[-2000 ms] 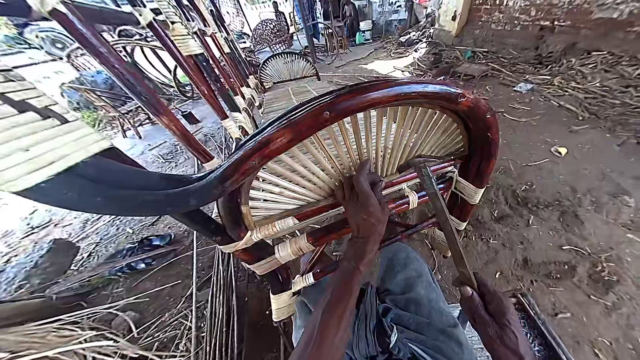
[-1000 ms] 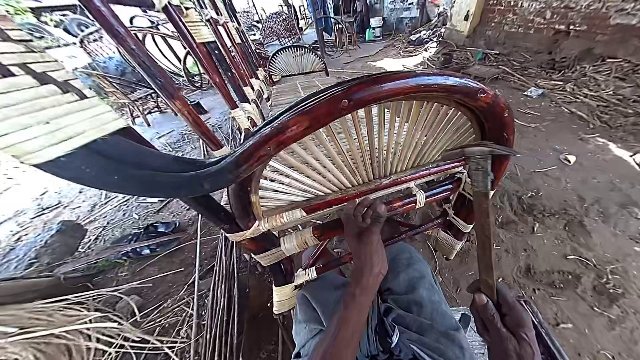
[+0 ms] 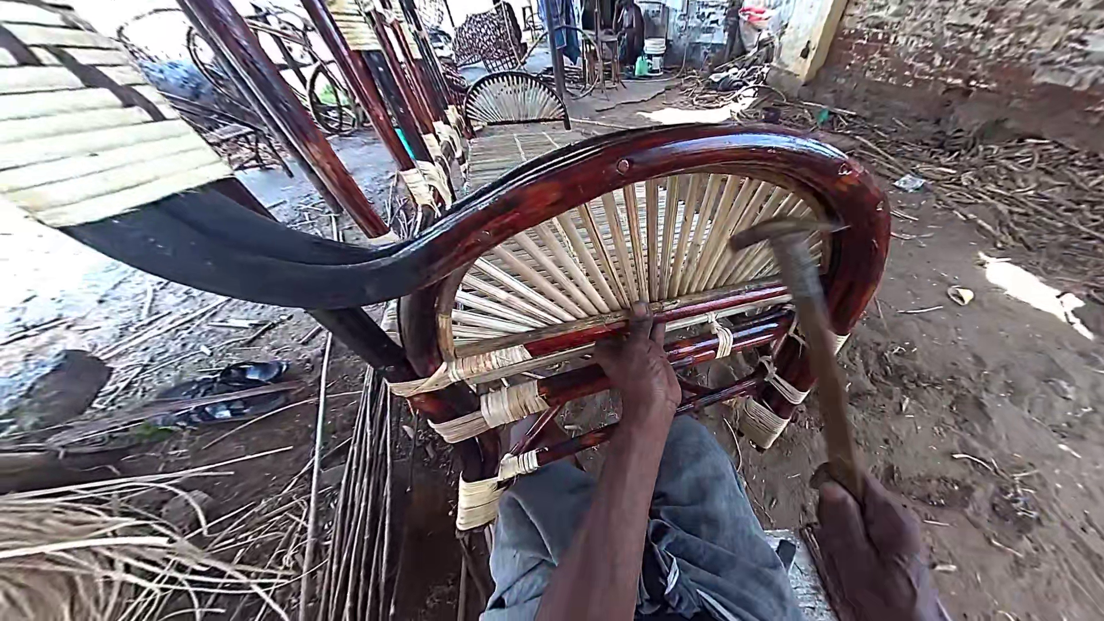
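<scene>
A glossy red-brown cane armrest frame (image 3: 552, 203) curves across the head view, black at its left end. Pale split-cane spokes (image 3: 642, 241) fan out inside its loop. My left hand (image 3: 640, 366) grips the red crossbars below the fan, its thumb at the upper bar. Pale cane strip bindings (image 3: 513, 405) wrap the joints. My right hand (image 3: 871, 526) is closed on the wooden handle of a hammer (image 3: 815, 328), whose metal head is raised in front of the right part of the fan, slightly blurred. Whether the head touches the spokes I cannot tell.
A bundle of thin cane sticks (image 3: 358, 509) stands at lower left beside loose pale cane strips (image 3: 103, 552). Dark sandals (image 3: 228, 392) and a stone (image 3: 60, 388) lie on the ground. More cane frames stand behind at left, with a fan-shaped panel (image 3: 516, 99). A brick wall (image 3: 975, 52) borders the right.
The hammer head has moved from low at the fan's right corner to higher in front of the spokes. My left hand has moved from the spokes down to the crossbars.
</scene>
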